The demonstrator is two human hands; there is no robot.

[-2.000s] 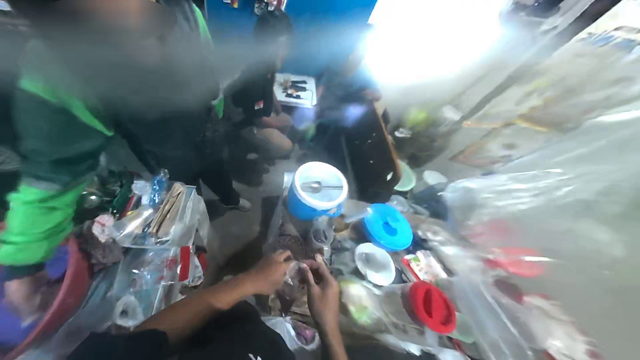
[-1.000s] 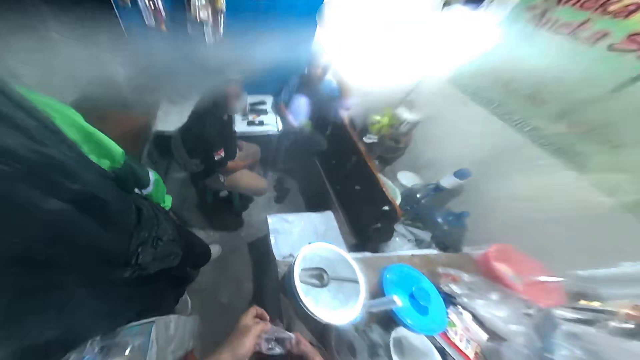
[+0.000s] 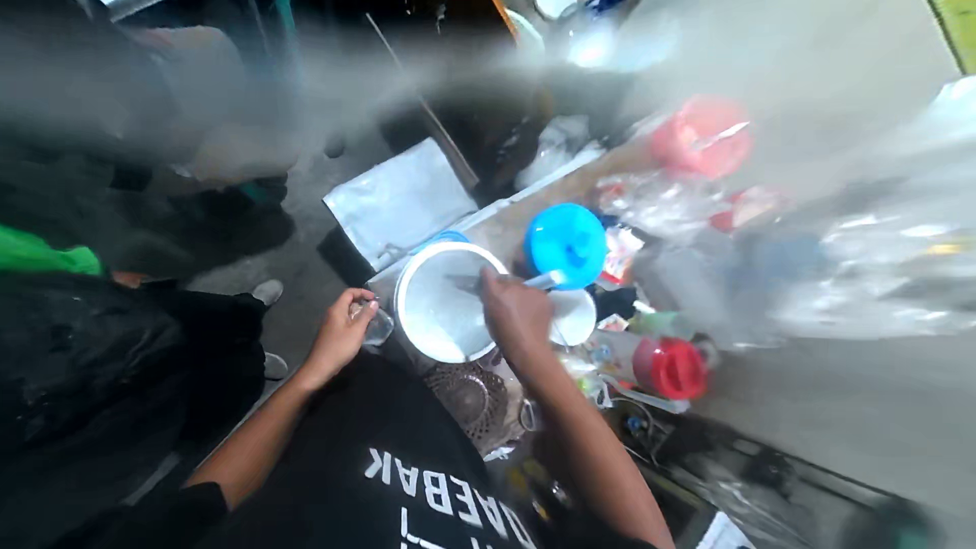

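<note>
My left hand [image 3: 347, 328] pinches a small clear plastic bag [image 3: 379, 326] just left of a white-lined round tub [image 3: 438, 309]. Over the tub's right side, my right hand [image 3: 518, 309] is closed around the handle of a spoon or ladle, whose blurred metal part [image 3: 463, 283] lies inside the rim. The tub's contents cannot be made out. Right of the tub are a round blue plastic lid [image 3: 566, 245] and a white bowl [image 3: 573, 316]. A brown perforated basket [image 3: 469, 400] stands below the tub, near my body.
A container with a red lid [image 3: 671, 368] stands at the right. Farther back are a pink plastic container [image 3: 701, 137] and clear plastic bags [image 3: 659, 206]. A pale square surface [image 3: 404, 198] is beyond the tub. A person in dark clothes [image 3: 99, 366] is close on my left.
My right hand has moved from beside my left hand to over the tub and has taken hold of the spoon or ladle. The view has swung downward and turned.
</note>
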